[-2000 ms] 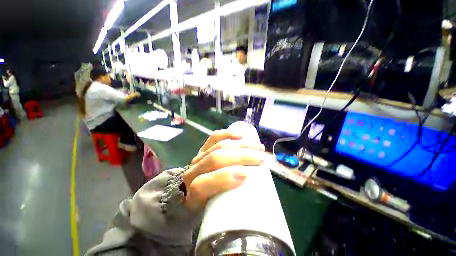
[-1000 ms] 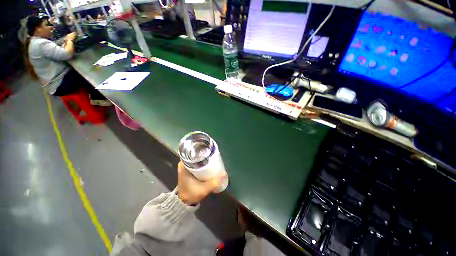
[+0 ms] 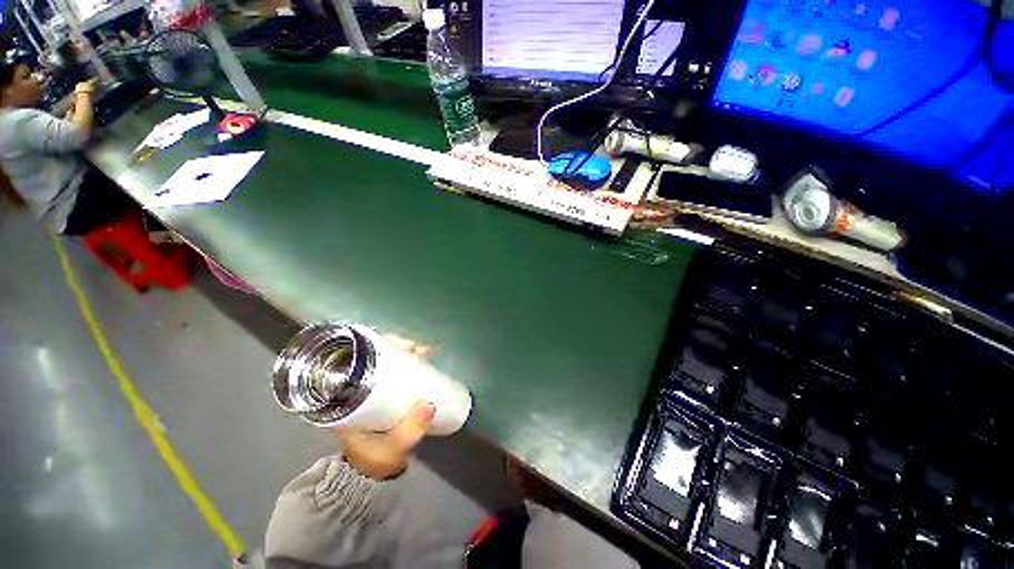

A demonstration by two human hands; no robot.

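My left hand (image 3: 384,439) is wrapped around a white vacuum flask (image 3: 417,389), in a grey sleeve at the lower middle. The flask is tilted, its base to the right and its open steel mouth (image 3: 328,375) facing left and up towards me. No lid is on the mouth. The flask is over the bench's near edge; whether it touches the bench I cannot tell. The thumb shows on the near side, and some fingers show beyond the flask. My right hand is not in view.
Black pocket trays (image 3: 739,489) with dark parts cover the lower right. A clear bottle (image 3: 450,89), blue mouse (image 3: 579,168), long white box (image 3: 534,191) and flashlight-like cylinder (image 3: 839,213) are behind. Papers (image 3: 211,178) lie far left on the green bench (image 3: 523,300). A person sits beyond.
From covering the lower middle close up, the flask has moved down and away, then tipped so its mouth points left. My left hand stays around it. The view has turned down and right, showing the trays.
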